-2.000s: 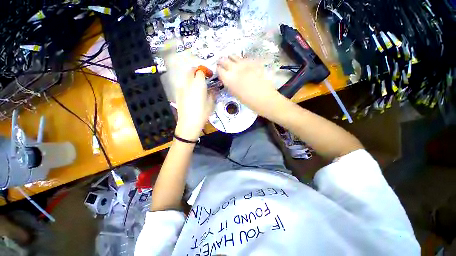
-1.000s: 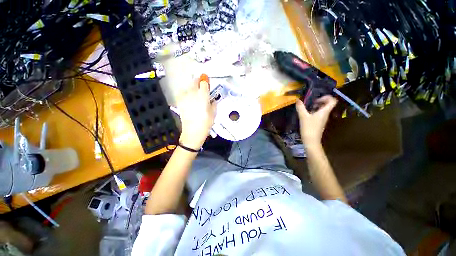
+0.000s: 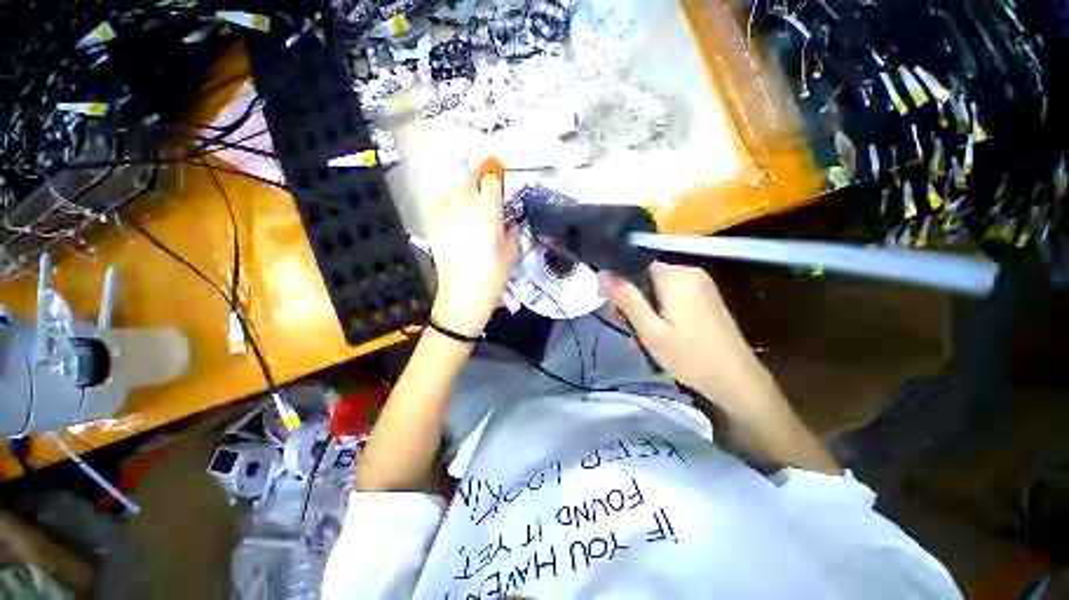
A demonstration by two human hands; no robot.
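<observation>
My left hand (image 3: 471,252), with an orange finger cot (image 3: 490,177) on one digit, holds a white camera housing (image 3: 571,293) at the bench's front edge. The housing has a round opening. My right hand (image 3: 674,311) grips the black hot glue gun (image 3: 598,240). Its front end is over the upper part of the housing, close to my left fingers, and hides part of it. Whether the nozzle touches the housing cannot be told. A long translucent glue stick (image 3: 821,258) projects from the gun's back to the right.
A black parts tray (image 3: 352,223) lies left of my left hand. Small parts (image 3: 504,88) are heaped at the back. Cable leads lie in heaps at left (image 3: 106,70) and right (image 3: 938,117). A partly built camera (image 3: 59,369) is at far left. Loose housings (image 3: 249,469) are below the bench edge.
My right hand left the housing, took hold of the glue gun on the bench's right side and brought it left over the housing. My left hand still holds the housing.
</observation>
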